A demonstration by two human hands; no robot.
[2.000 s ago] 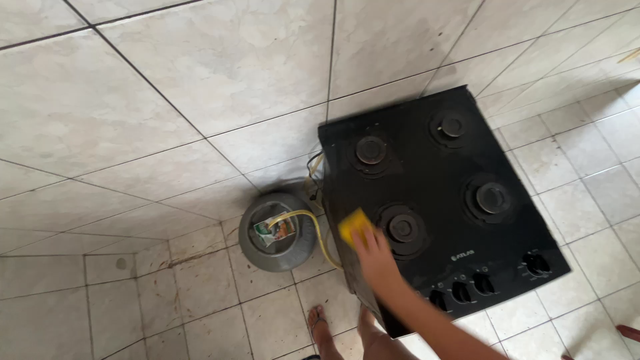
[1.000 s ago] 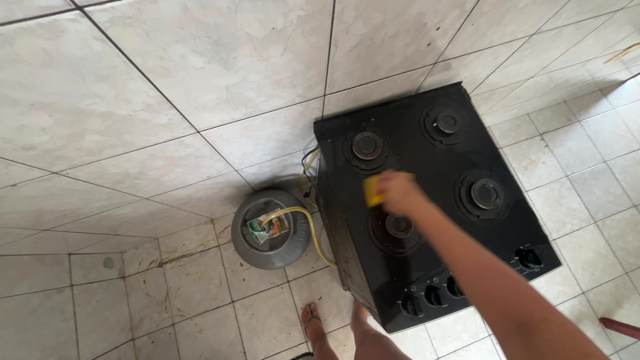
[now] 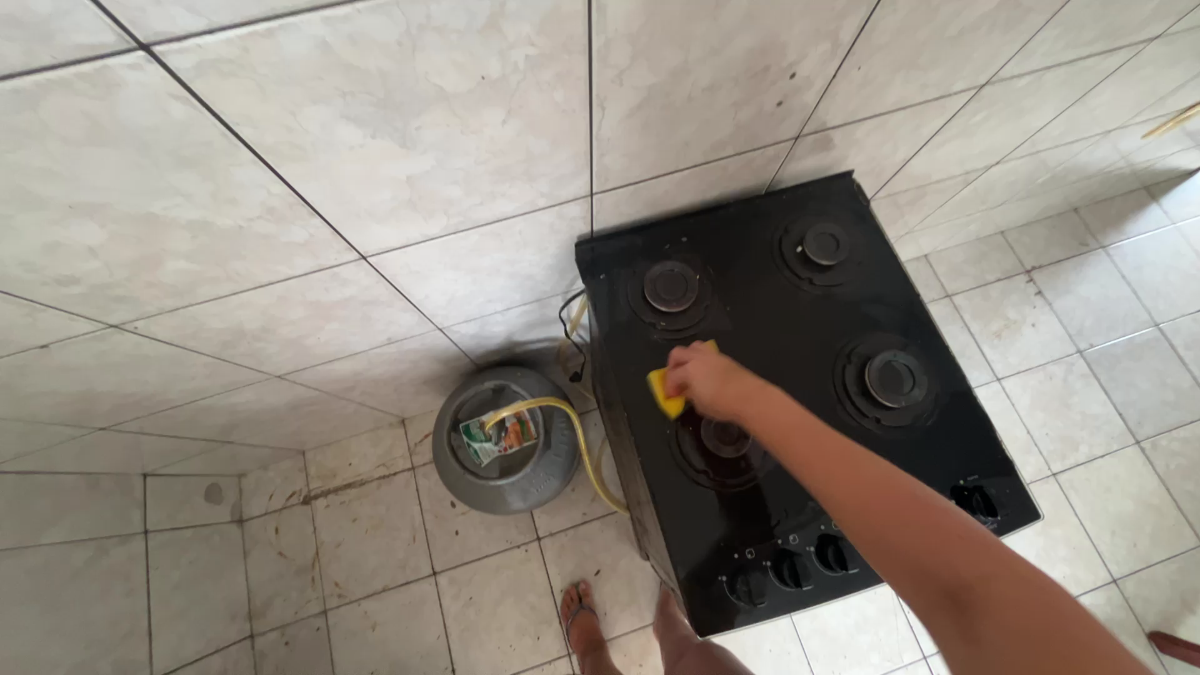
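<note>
My right hand [image 3: 708,380] grips a yellow sponge [image 3: 666,394] against the black top of a gas stove [image 3: 769,328]. It is on the left half of the stove top, between the rear left burner [image 3: 671,286] and the front left burner [image 3: 727,437], which my forearm partly covers. Two more burners are on the right side, at the rear [image 3: 826,243] and the front [image 3: 891,378]. Several black knobs [image 3: 792,569] line the front edge, some close to my forearm. My left hand is out of view.
A grey gas cylinder [image 3: 506,487] with a yellow hose [image 3: 581,436] stands left of the stove. A black cord [image 3: 572,342] hangs between stove and wall. Tiled walls [image 3: 450,112] rise behind. My foot [image 3: 579,609] is on the tiled floor near the stove's front left corner.
My right hand, holding the sponge, first moved up and right from beside the front left burner, then back toward the stove's left edge.
</note>
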